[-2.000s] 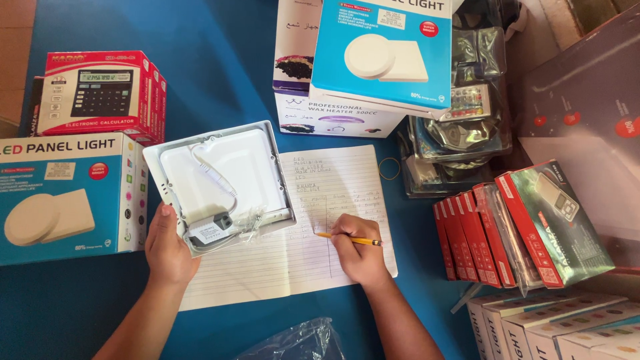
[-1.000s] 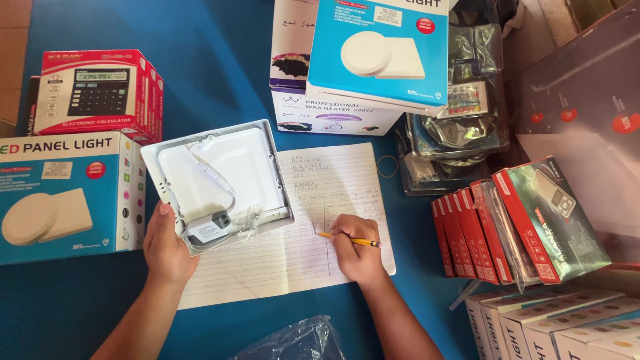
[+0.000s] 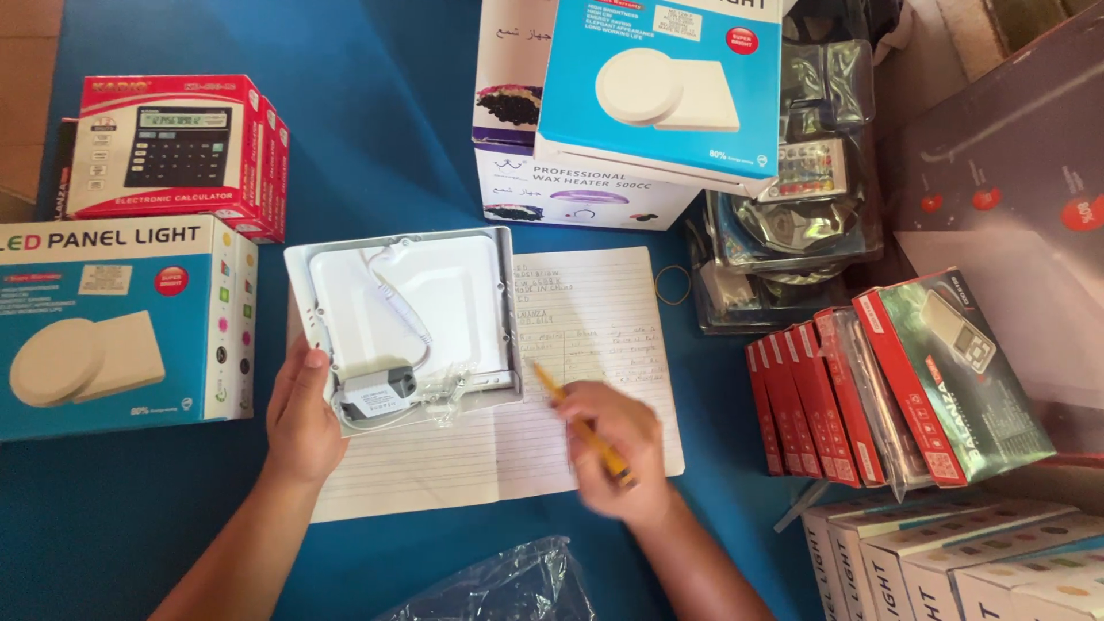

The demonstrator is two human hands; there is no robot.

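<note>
My left hand (image 3: 304, 414) grips the lower left edge of a square white LED panel light (image 3: 379, 302), its back side facing up. Inside its frame lie a small driver box (image 3: 378, 395), a white cable with a connector and a small clear bag of fittings (image 3: 446, 392). My right hand (image 3: 617, 453), slightly blurred, holds a yellow pencil (image 3: 595, 435), its tip pointing up and left beside the panel's lower right corner. Beneath the panel and the right hand lies an open lined notebook (image 3: 595, 345) with handwriting on its right page; the panel covers part of the left page.
Panel light boxes stand at left (image 3: 103, 328), on a wax heater box (image 3: 586, 185) and at lower right (image 3: 931, 552). Calculator boxes (image 3: 164, 147) stand upper left. Red scale boxes (image 3: 811, 405), plastic-packed goods (image 3: 793, 224), a rubber band (image 3: 672, 285) and clear plastic wrap (image 3: 509, 586) lie around.
My right hand with the pencil has shifted down the page, and the pencil now slants more steeply. The left hand still holds the panel light.
</note>
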